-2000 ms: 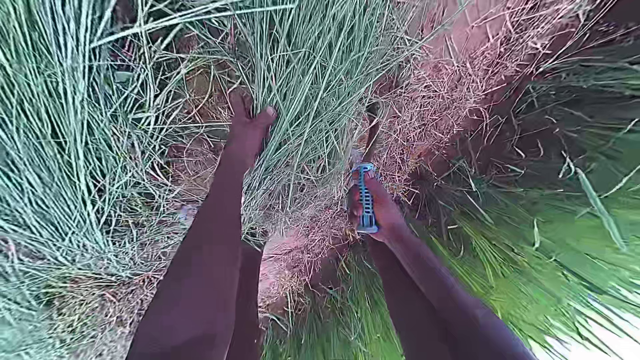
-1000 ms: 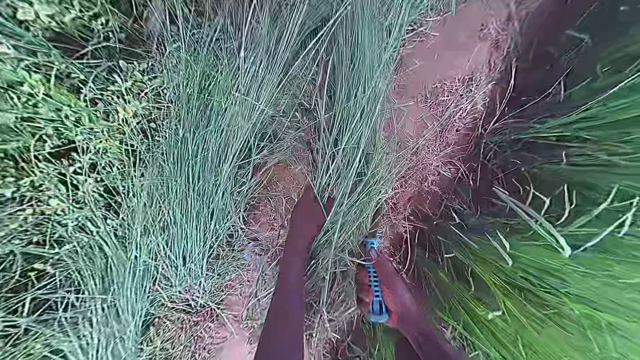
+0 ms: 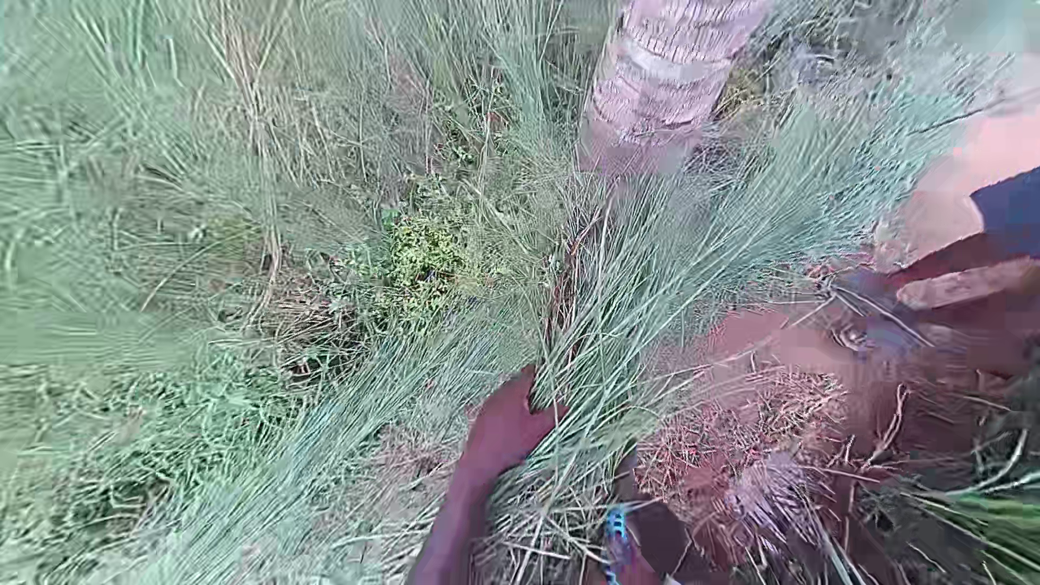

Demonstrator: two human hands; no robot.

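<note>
My left hand (image 3: 508, 422) is closed around a bundle of long green grass stalks (image 3: 605, 341), its thumb across the stems. At the bottom edge, right of the left hand, my right hand (image 3: 638, 565) is partly cut off by the frame and holds a tool by its blue handle (image 3: 617, 528). A dark blade-like part rises from the handle beside the lower ends of the stalks; its shape is blurred.
A ringed tree trunk (image 3: 666, 81) stands beyond the bundle. Another person's limbs (image 3: 967, 284) and dark blue clothing show at the right edge. Cut stubble (image 3: 756, 422) covers reddish soil at right; a low leafy plant (image 3: 426, 256) grows left of centre.
The view has swung a lot, bringing the trunk and the other person into sight. My left hand, apart from the stalks and spread two seconds ago, is now around the bundle.
</note>
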